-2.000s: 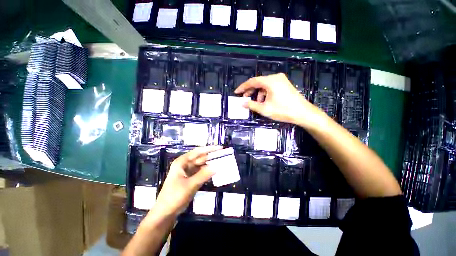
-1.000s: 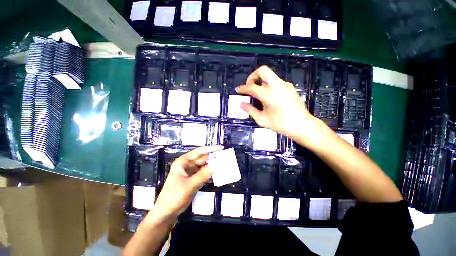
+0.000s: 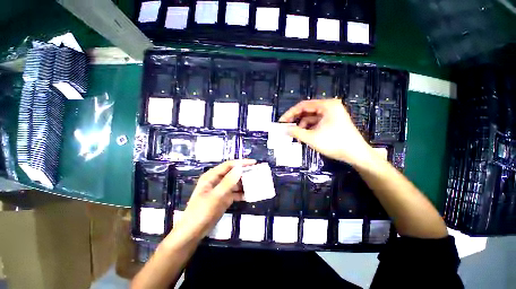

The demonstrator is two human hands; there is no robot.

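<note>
My left hand (image 3: 218, 189) holds white-faced square parts (image 3: 258, 183) over the lower half of the black blister tray (image 3: 411, 118); how many is unclear. My right hand (image 3: 325, 128) pinches one white-faced square (image 3: 279, 133) between thumb and fingers. It is just above the tray, overlapping the view of a white square (image 3: 289, 154) in the middle row. In the upper row, the four leftmost pockets hold white squares (image 3: 259, 117). The lower row shows white squares (image 3: 285, 230) along its near end. My left hand and forearm hide part of that row.
A filled tray (image 3: 254, 40) lies beyond the working tray. Striped supply stacks (image 3: 42, 113), a clear plastic bag (image 3: 94, 131) and a tiny square piece (image 3: 122, 140) are on the left mat. Stacked trays (image 3: 481, 152) stand right. A metal post (image 3: 107, 25) rises upper left; cartons (image 3: 54, 240) are below.
My right hand has moved from the fourth upper pocket, which now shows its white square uncovered, slightly right and nearer with a square pinched. The whole view has shifted slightly left.
</note>
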